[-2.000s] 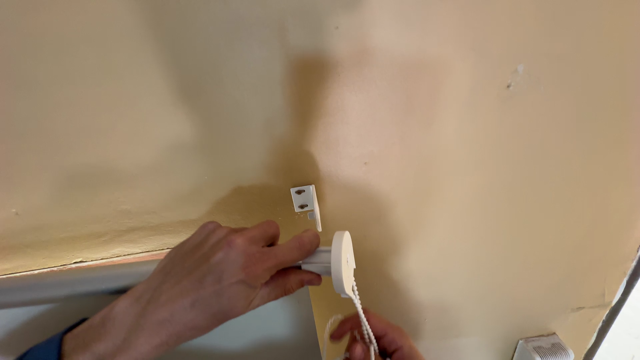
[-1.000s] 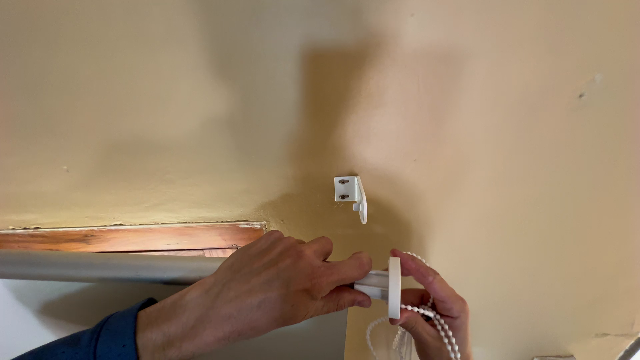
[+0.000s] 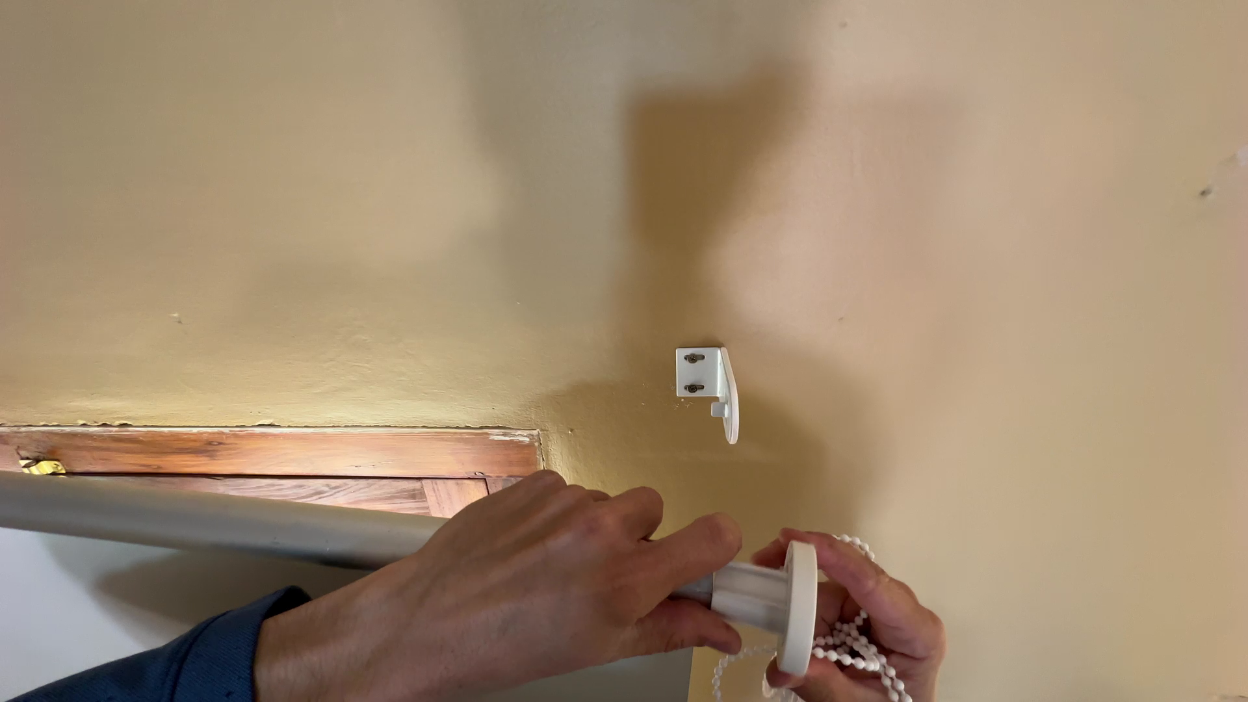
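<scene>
My left hand (image 3: 575,575) grips the end of a grey roller blind tube (image 3: 244,522), which runs off to the left edge. A white plastic chain-drive end piece (image 3: 798,609) sticks out of the tube's end, its ribbed shaft partly showing. My right hand (image 3: 877,624) holds the disc of that end piece from the right, fingers at its top and bottom. A white bead chain (image 3: 853,645) hangs looped among the right fingers. Above the hands, a white bracket (image 3: 698,372) is fixed to the wall with screws, its curved arm pointing down.
The bracket is on a yellowish painted wall (image 3: 390,195) with shadows across it. At the left, a wooden window frame (image 3: 273,451) with a brass fitting (image 3: 42,468) lies behind the tube. Pale blind fabric (image 3: 58,614) hangs below the tube.
My right hand has risen from the chain below to the disc of the end piece. My left hand still grips the tube's end. The view has shifted.
</scene>
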